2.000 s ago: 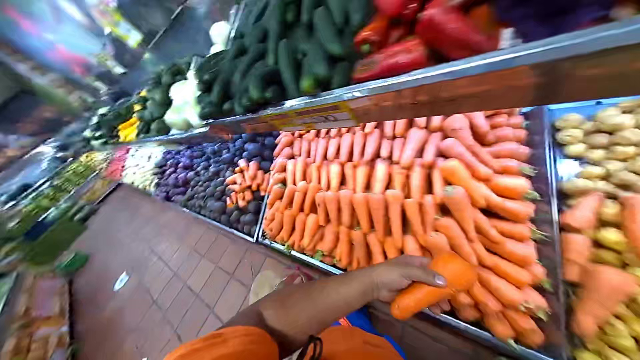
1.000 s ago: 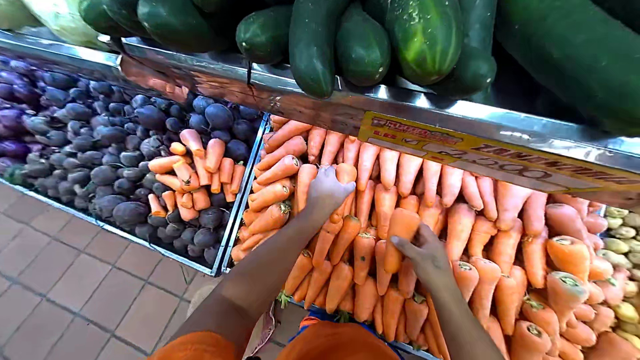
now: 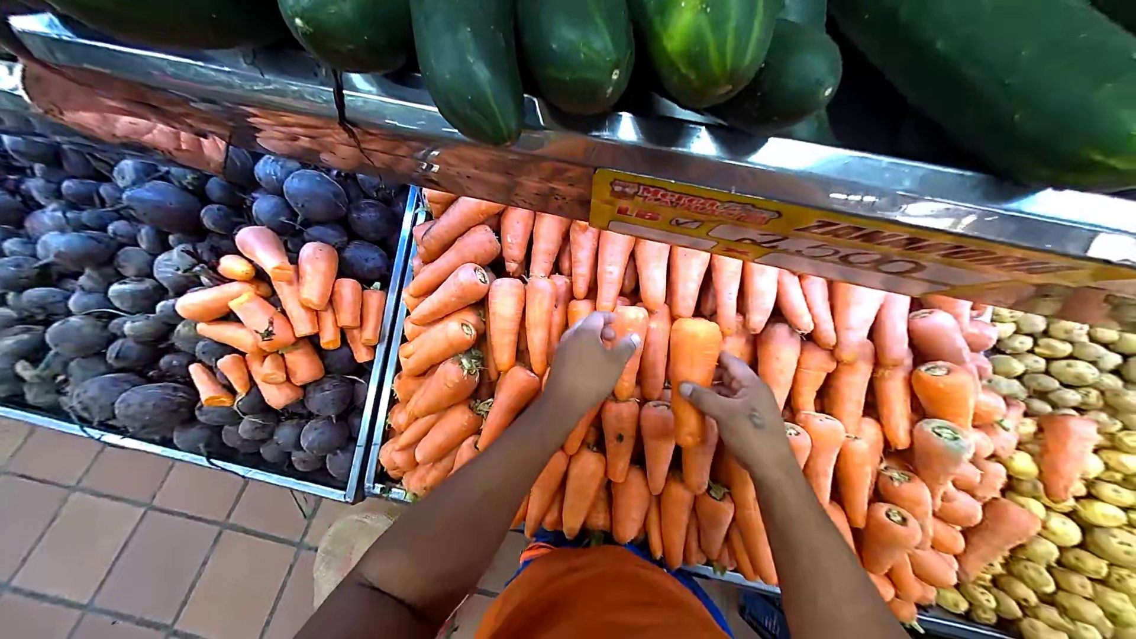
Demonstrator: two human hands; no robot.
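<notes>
Rows of orange carrots (image 3: pixel 584 490) fill the metal bin in front of me. My left hand (image 3: pixel 590 359) is on a carrot (image 3: pixel 630 342) near the middle of the pile, thumb and fingers around its upper part. Just right of it, my right hand (image 3: pixel 737 404) grips a thick carrot (image 3: pixel 695 355), its thumb across the front and its fingers along the right side. That carrot lies wide end up over the others. The undersides of both carrots are hidden.
Left of a metal divider (image 3: pixel 387 355), broken carrot pieces (image 3: pixel 266 328) lie on dark beets (image 3: pixel 160 206). Small potatoes (image 3: pixel 1074 368) fill the bin at right. Above, large green cucumbers (image 3: pixel 577 53) rest on a metal shelf (image 3: pixel 497 155) with a yellow price sign (image 3: pixel 754 222). Floor tiles (image 3: pixel 89 541) show lower left.
Two seconds ago one hand held a thick carrot over the bin's front; both hands are now in the pile. Since one second ago the hands have barely moved. The view has swung and come closer.
</notes>
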